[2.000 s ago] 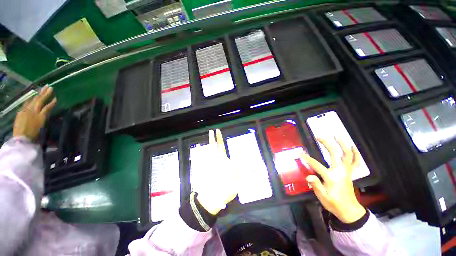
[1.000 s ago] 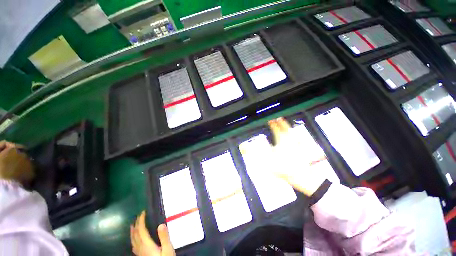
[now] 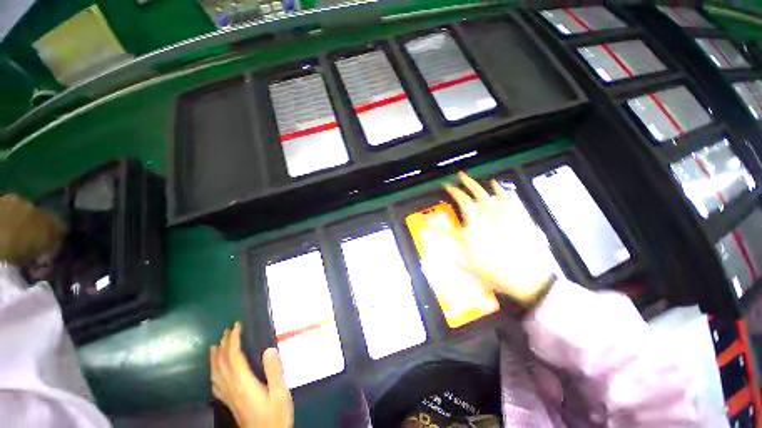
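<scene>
A black five-slot phone tray (image 3: 355,376) lies in front of me with lit smartphones side by side. The leftmost phone (image 3: 301,292) is white with a thin reddish band, the second (image 3: 384,292) is white, the third (image 3: 468,308) is orange and the rightmost (image 3: 582,219) is white. The fourth is white and partly hidden. My right hand (image 3: 505,242) is spread flat over the third and fourth phones, holding nothing. My left hand (image 3: 255,384) is beside the leftmost phone at the tray's left edge, fingers apart and empty.
Behind, a raised black tray (image 3: 213,150) holds three phones with red-banded lists. More trays of phones (image 3: 668,113) stand on the right. At left, another person's hand (image 3: 29,230) is by a small black tray (image 3: 150,242). White paper (image 3: 681,334) and a red tray (image 3: 735,359) lie lower right.
My left hand has moved from the middle phones to the tray's left end. My right hand has shifted left. The third phone turned from white to orange; the fourth from red to white.
</scene>
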